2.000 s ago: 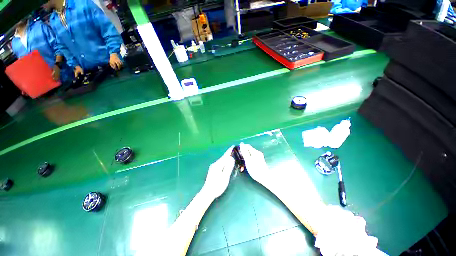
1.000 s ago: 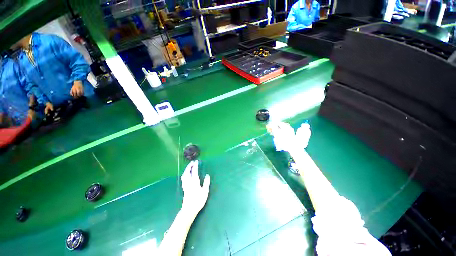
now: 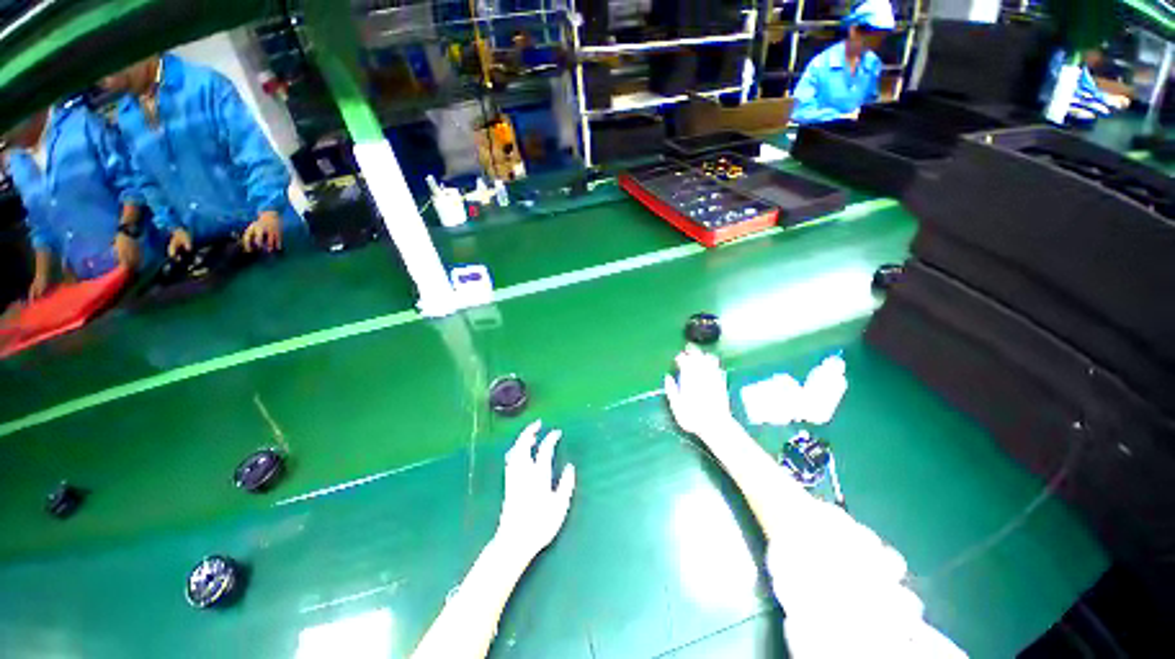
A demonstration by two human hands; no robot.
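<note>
My right hand (image 3: 700, 391) reaches forward over the bench, its fingertips just below a round black assembly (image 3: 702, 328); whether they touch cannot be told. My left hand (image 3: 536, 492) is open and empty over the clear sheet, fingers apart, just below and right of another round black assembly (image 3: 508, 394). More round black assemblies lie to the left, one dark-faced (image 3: 259, 470) and one with a silver face (image 3: 211, 582). A round silver-and-black piece with a thin arm (image 3: 807, 458) lies right of my right forearm, partly hidden.
A crumpled white cloth (image 3: 796, 393) lies right of my right hand. Tall black foam trays (image 3: 1005, 296) stand at the right edge. A red-edged parts tray (image 3: 702, 206) and a white post (image 3: 403, 229) with a small white box (image 3: 472, 283) are at the far side. People in blue coats are beyond.
The hands were together around a dark part two seconds ago; they are now apart. A round assembly now lies above my left hand. Since one second ago, my right hand has moved away from the cloth.
</note>
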